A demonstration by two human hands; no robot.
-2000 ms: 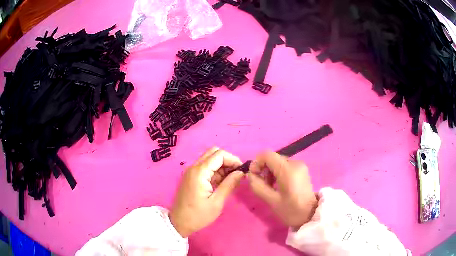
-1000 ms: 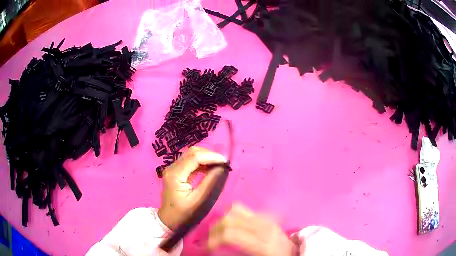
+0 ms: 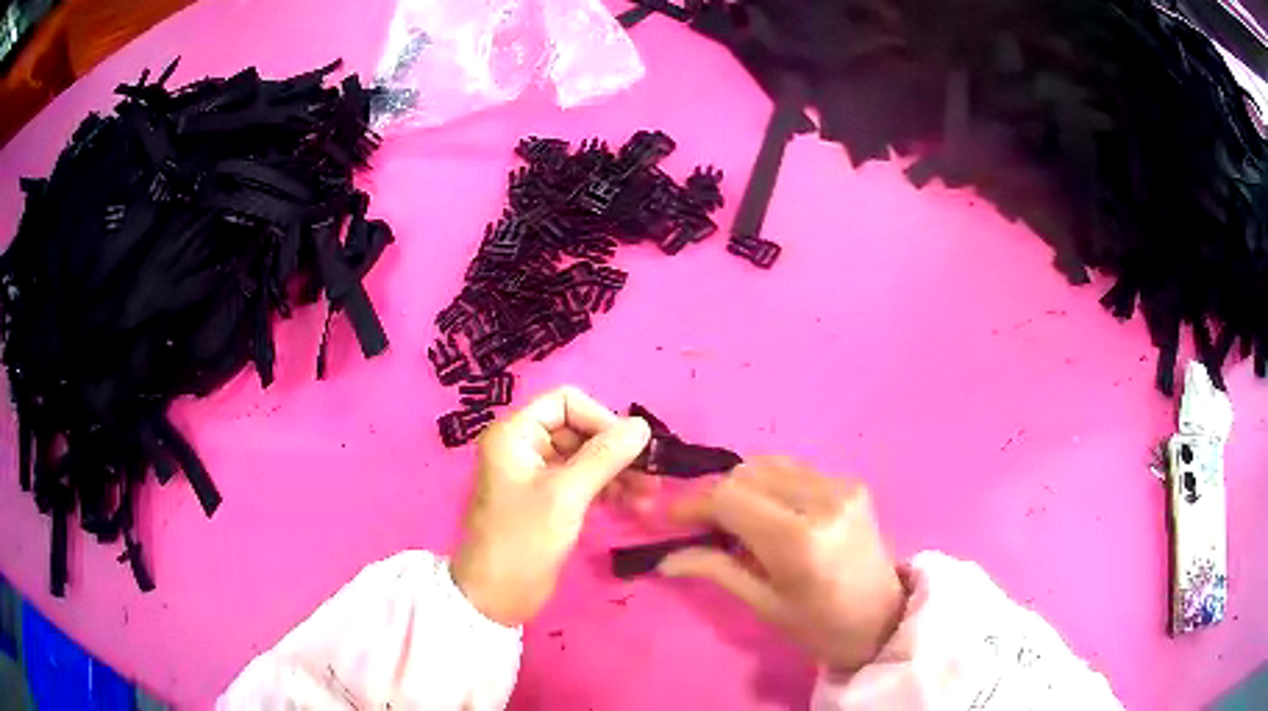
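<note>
A black webbing strap (image 3: 684, 457) is between my hands over the pink table (image 3: 918, 445). My left hand (image 3: 535, 507) pinches its left end between thumb and fingers; a small dark piece shows at that fingertip, but I cannot tell if it is a buckle. My right hand (image 3: 800, 549), slightly blurred, grips the strap farther right. Another stretch of black webbing sticks out to the left under the right fingers; whether it is the same strap is hidden. The loose buckle pile (image 3: 535, 264) lies just beyond my left hand.
Finished straps (image 3: 181, 264) are heaped at left. The main webbing stock (image 3: 1001, 111) fills the upper right. One strap with a buckle (image 3: 758, 181) lies beside it. A clear plastic bag (image 3: 508, 56) is at the top, a smartphone (image 3: 1197, 542) at right.
The strap that hung down across my left palm now runs between both hands. My right hand has moved up and right and taken hold of it. The view has shifted slightly.
</note>
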